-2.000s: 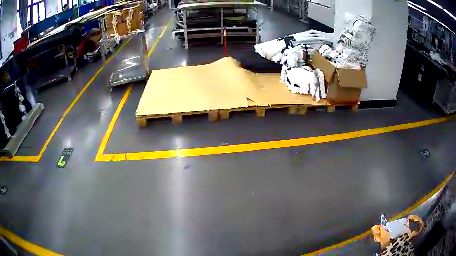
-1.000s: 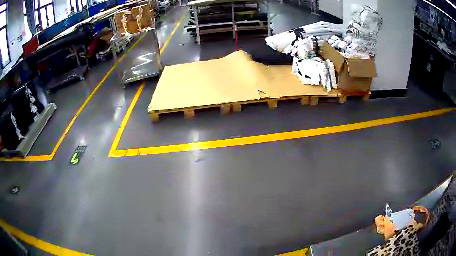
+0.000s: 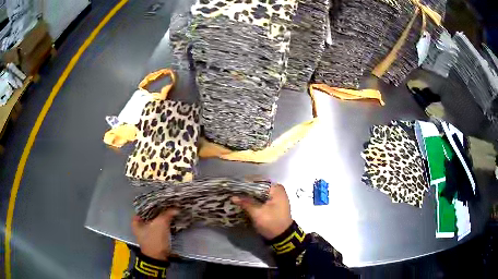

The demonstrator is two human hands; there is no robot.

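Note:
A thick bundle of leopard-print cut pieces (image 3: pixel 205 200) is held near the table's front edge, its striped grey-brown edge showing. My left hand (image 3: pixel 154 234) grips its left end and my right hand (image 3: pixel 268 211) grips its right end, both bare with dark yellow-patterned cuffs. A leopard-print stack (image 3: pixel 166 141) lies just behind it at the left, touching or close to it, beside an orange loop (image 3: pixel 159 80) and a white ticket (image 3: pixel 132 109). A blue binder clip (image 3: pixel 321 192) lies to the right of my right hand.
Tall layered stacks (image 3: pixel 237 82) stand behind the hands. An orange fabric strip (image 3: pixel 281 144) winds along their base. Loose leopard pieces (image 3: pixel 397 162) lie at the right, beside green-and-white items (image 3: pixel 437 158) and black scraps (image 3: pixel 457 171). The grey table's rounded edge (image 3: pixel 218 260) curves in front.
The view has swung from the floor and pallets to the table. Both hands, holding the bundle, and the tall stacks are now in view; no hand showed before.

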